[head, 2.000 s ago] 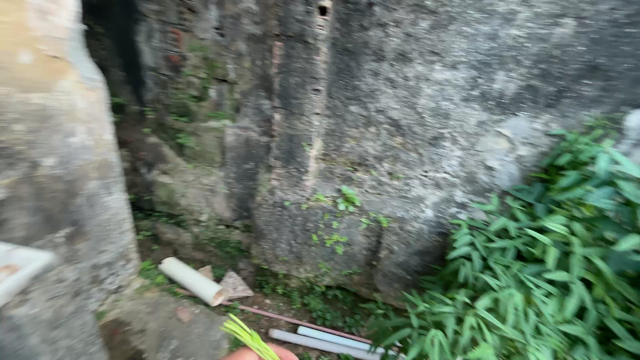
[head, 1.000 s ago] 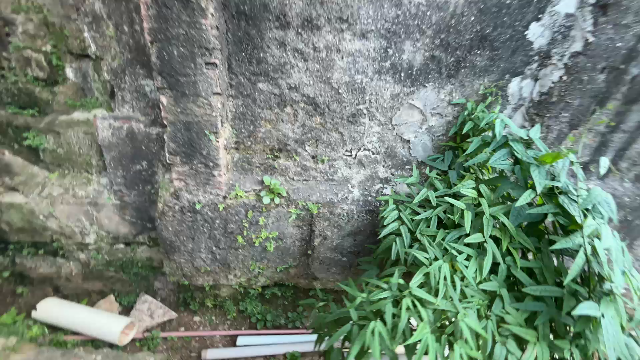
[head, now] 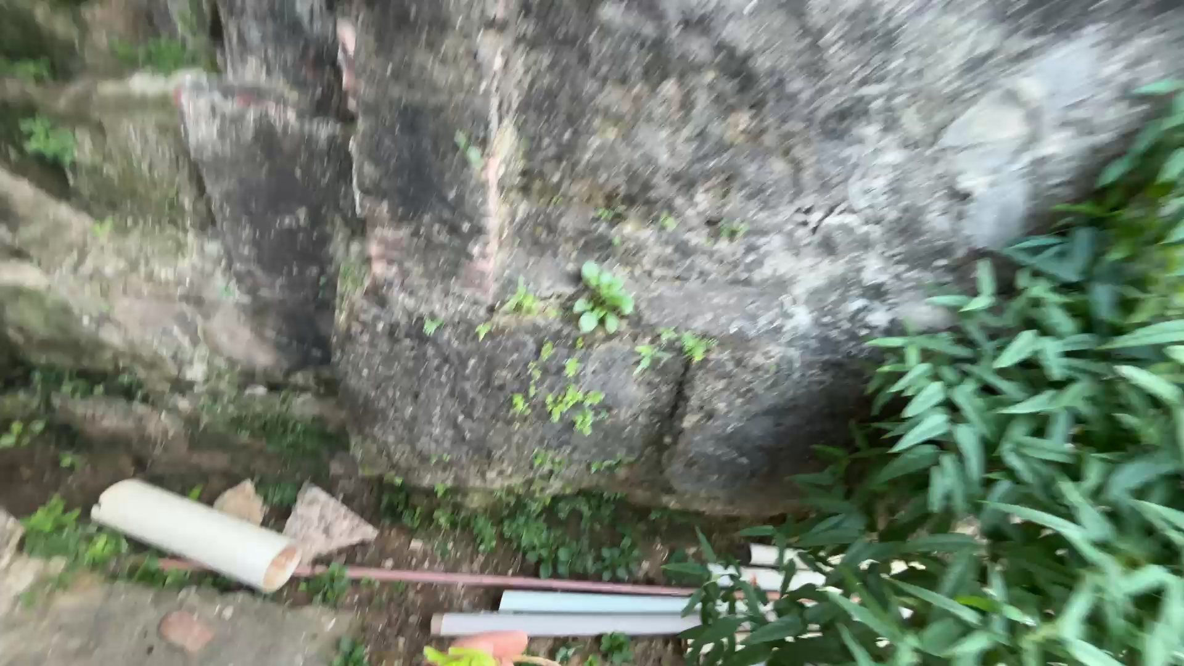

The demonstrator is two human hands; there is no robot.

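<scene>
At the lower edge of the head view, only fingertips show, seemingly of my right hand [head: 495, 643]; which hand it is stays hard to judge. They hold a yellow-green plant sprig [head: 458, 656], whose thin stem shows just to their right. The rest of this hand is cut off by the frame. My left hand is out of view. Just beyond the fingers, a pale grey pipe [head: 564, 625] and a light blue pipe [head: 601, 603] lie side by side on the soil.
A weathered stone wall [head: 768, 250] with small weeds [head: 603, 298] rises ahead. A leafy green bush [head: 999, 499] fills the right side. At lower left lie a thick cream pipe [head: 194, 535], a broken stone piece [head: 326, 523] and a long thin reddish rod [head: 499, 581].
The view has swung right since the first frame. The fingers with the greenery, seen low in the first frame and absent from the second, show again at the bottom edge.
</scene>
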